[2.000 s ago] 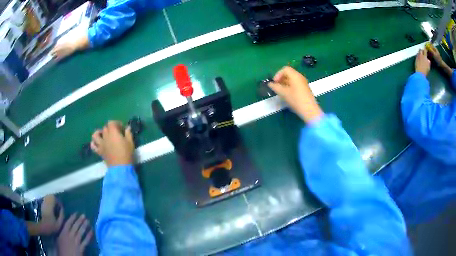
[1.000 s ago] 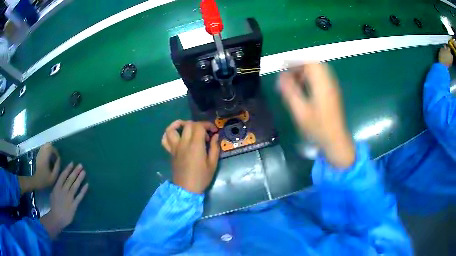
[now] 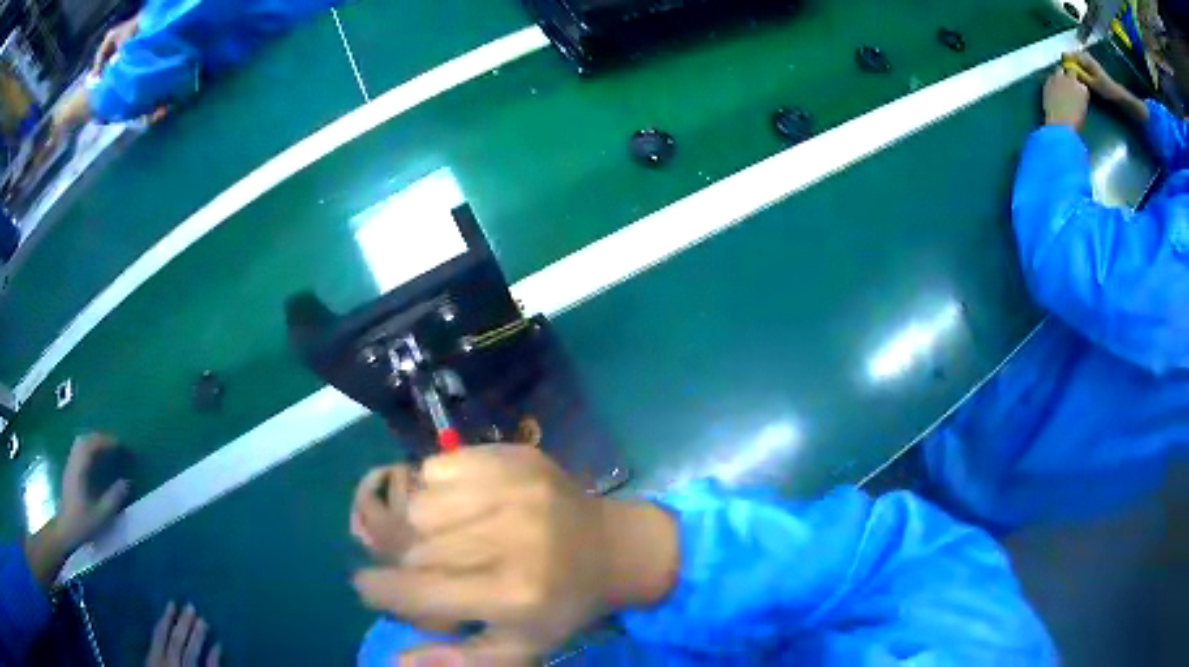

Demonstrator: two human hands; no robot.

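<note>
The black press fixture (image 3: 437,332) stands at the centre left with its toggle lever pulled down. A bit of the red handle (image 3: 449,440) shows above my right hand (image 3: 541,534), which is closed over it. My left hand (image 3: 382,506) is mostly hidden under and behind my right hand; only some blurred fingers show at its left side. Part of one orange-brown nest piece (image 3: 527,431) shows on the base plate. The rest of the nest and any part in it are hidden by my hands.
Round black parts (image 3: 652,147) lie spaced along the green belt, one at the left (image 3: 207,390). Black trays (image 3: 587,33) lie across the line. Other people's hands (image 3: 81,502) are at the lower left, and a blue-sleeved person (image 3: 1089,196) is at the right.
The upright red handle is now pulled down under my right hand, which has come from the right. My left hand, beside the nest before, is now mostly covered. The view has shifted and tilted.
</note>
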